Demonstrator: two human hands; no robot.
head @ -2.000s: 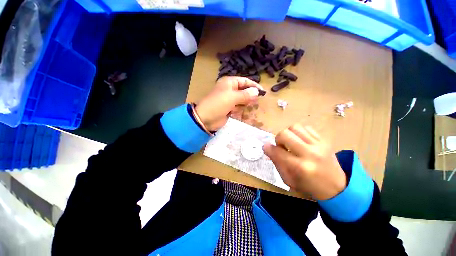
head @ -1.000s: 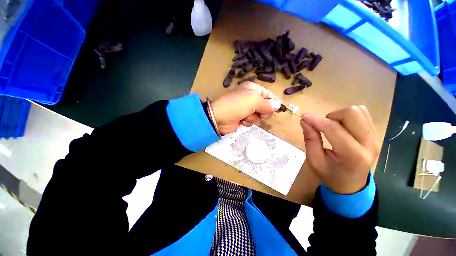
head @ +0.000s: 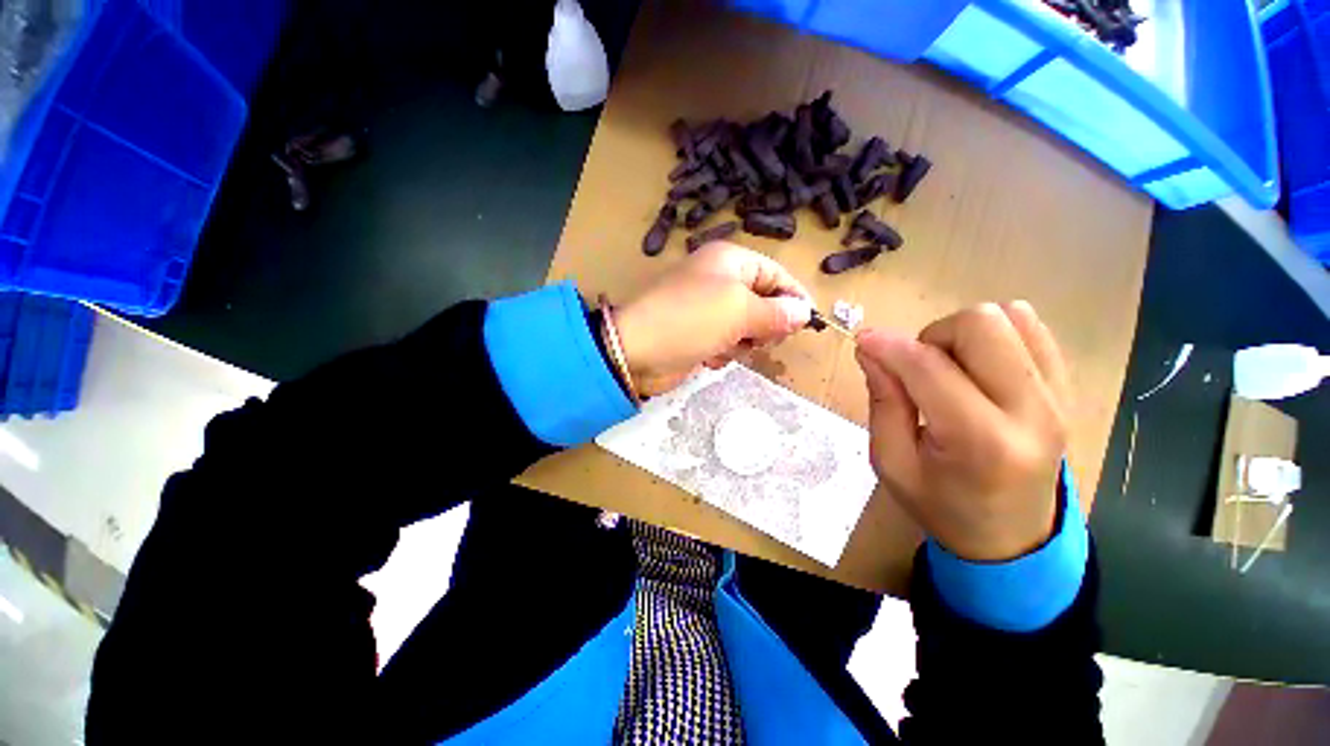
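Note:
My left hand [head: 715, 313] pinches a small dark moulded part [head: 817, 319] between thumb and finger over the cardboard; most of the part is hidden by the fingers. My right hand [head: 970, 423] holds a thin pale stick [head: 837, 328] whose tip meets the part's exposed end. A white paper sheet [head: 686, 452] with grey-purple specks lies below the hands, with a round white pad [head: 745, 440] on it. A pile of dark parts [head: 780, 163] lies beyond my left hand. A white tuft [head: 848, 313] lies just beyond the stick.
Cardboard sheet [head: 1021, 219] lies under the work. Blue bins [head: 1079, 95] stand at the far edge, with a blue crate [head: 124, 161] at left. A white bottle [head: 576, 59] lies far left, another [head: 1278, 370] at right. A small cardboard piece [head: 1251, 437] holds a white item and sticks.
My right hand has moved from over the paper sheet up to the part in my left hand, bringing the stick to it. The view has shifted. In the last second the right hand moved slightly left.

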